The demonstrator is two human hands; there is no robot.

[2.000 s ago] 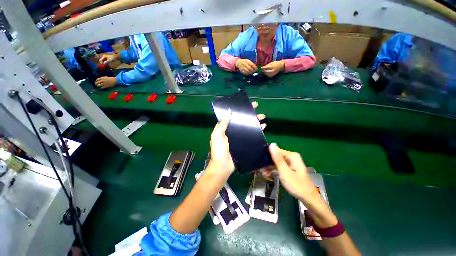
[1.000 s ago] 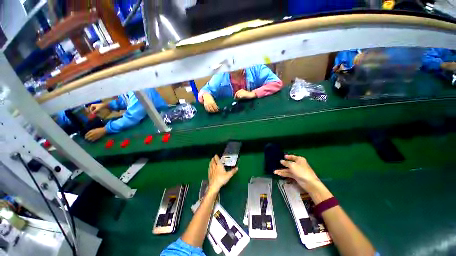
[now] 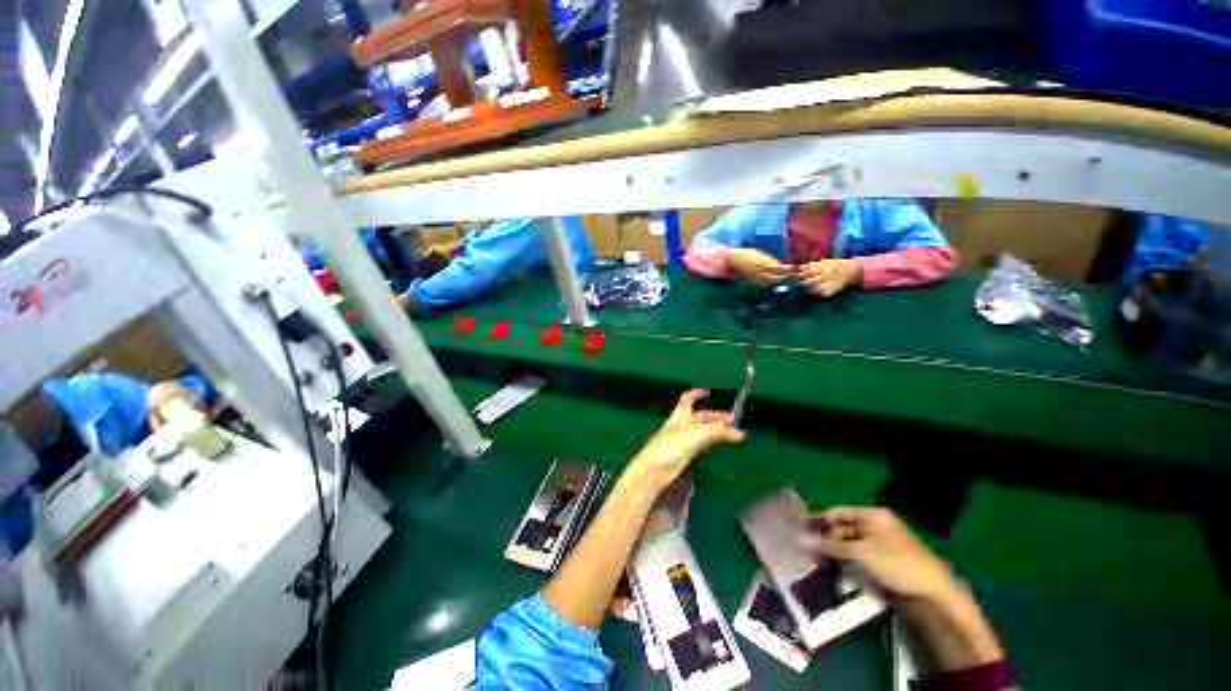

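My left hand [image 3: 686, 439] holds a thin slab, likely a phone body [image 3: 745, 386], seen nearly edge-on above the belt. My right hand [image 3: 875, 547], slightly blurred, grips a pinkish-backed display assembly [image 3: 780, 529] at its right edge. That slab is tilted over other display assemblies lying below it, and its contact with them is unclear. A white-bordered display assembly [image 3: 683, 616] with a dark ribbon and black patch lies on a stack between my forearms. Another stack of display assemblies [image 3: 556, 516] lies left of my left forearm.
A white machine [image 3: 203, 540] stands at left, with a post [image 3: 338, 257] and a white rail [image 3: 648, 186] overhead. Small red parts [image 3: 552, 336] line the far ledge. Dark phones [image 3: 932, 497] lie on the belt at right. A person in blue [image 3: 878, 243] works opposite. A white sheet [image 3: 439, 668] lies by my left sleeve.
My right hand has left the dark item on the belt and taken hold of a display assembly at the stacks. The slab in my left hand has turned edge-on. The view has swung left.
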